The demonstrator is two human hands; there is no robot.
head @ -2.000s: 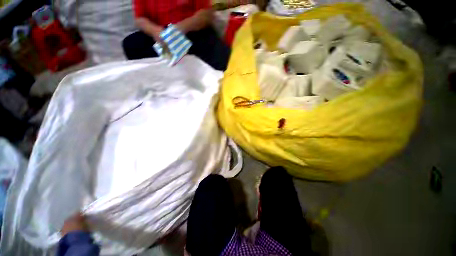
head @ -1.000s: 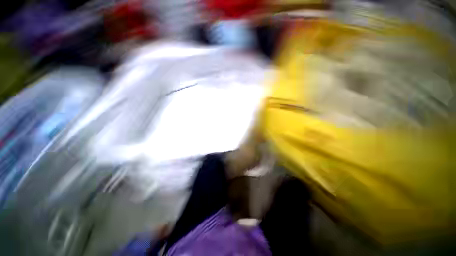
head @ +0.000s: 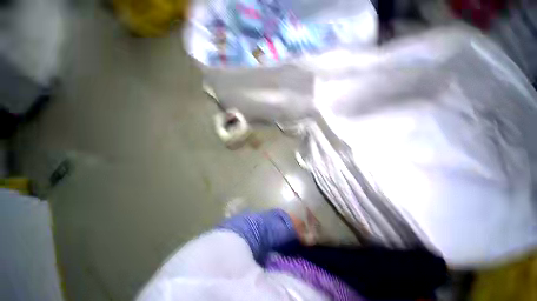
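My left hand [head: 307, 228] is small and blurred at the lower middle, beyond the blue checked sleeve cover and beside my dark trouser leg. Its fingers cannot be made out. A thin line runs from near the hand up towards a pale roll [head: 235, 139] with a dark centre on the floor. Whether the hand holds this line cannot be told. The large white bulk bag [head: 436, 141] lies wide open on the right, its gathered side near my hand. My right hand is not in view.
Another white bag [head: 203, 50] with blue, red and white striped pieces stands at the top. The grey-green floor [head: 141, 147] shows on the left. A white object [head: 26, 241] is at the left edge. Yellow material [head: 506, 282] shows at the lower right corner.
The view has swung left. The bulk bag now lies on the right, and the filled yellow sack and scissors have left view. The roll and more floor have appeared.
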